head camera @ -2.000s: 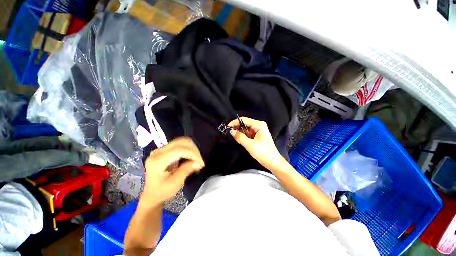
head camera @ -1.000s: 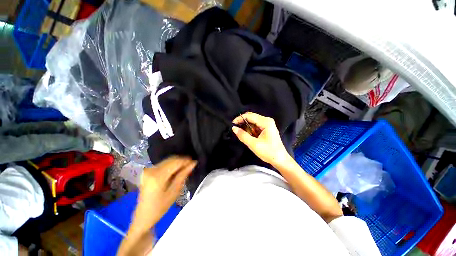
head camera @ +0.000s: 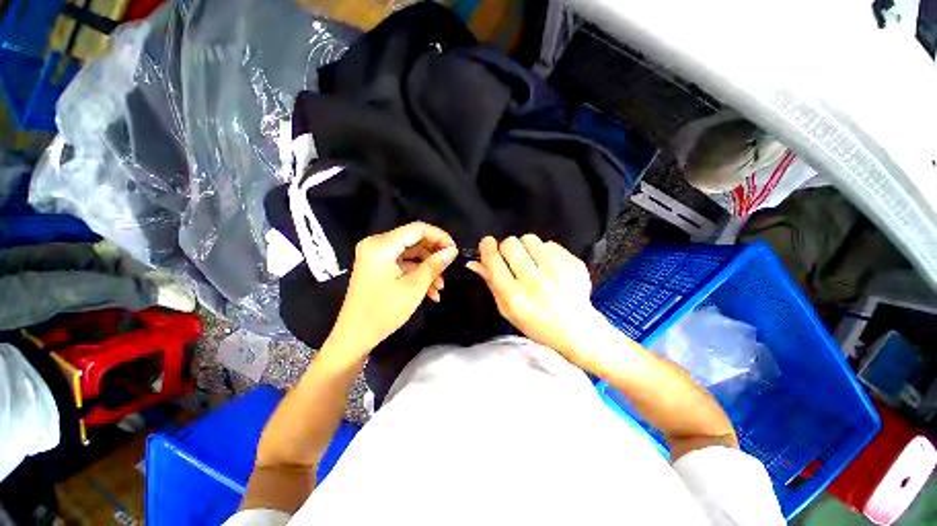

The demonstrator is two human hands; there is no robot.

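A black garment [head camera: 411,144] lies heaped on the lap, with white strips [head camera: 310,211] on its left part. My left hand [head camera: 396,279] is over the garment, with thumb and forefinger pinched together. My right hand [head camera: 539,288] is close beside it, palm down, fingers bent and fingertips pointing at the left ones. A tiny dark bit shows in the narrow gap between the fingertips, too small to name. Whether either hand grips it or a thread is not clear. The right palm is hidden, so a tool inside it cannot be seen.
A clear plastic bag with grey cloth [head camera: 221,134] is left of the garment. Blue crates stand at right [head camera: 822,349] and lower left [head camera: 205,452]. A red stool [head camera: 139,360] is at left, with another person's clothed leg near it. A white table [head camera: 740,62] edges the upper right.
My left hand has moved up and right from the lower left of the lap to my right fingertips. My right hand has turned palm down; the small dark tool seen in it earlier is no longer visible.
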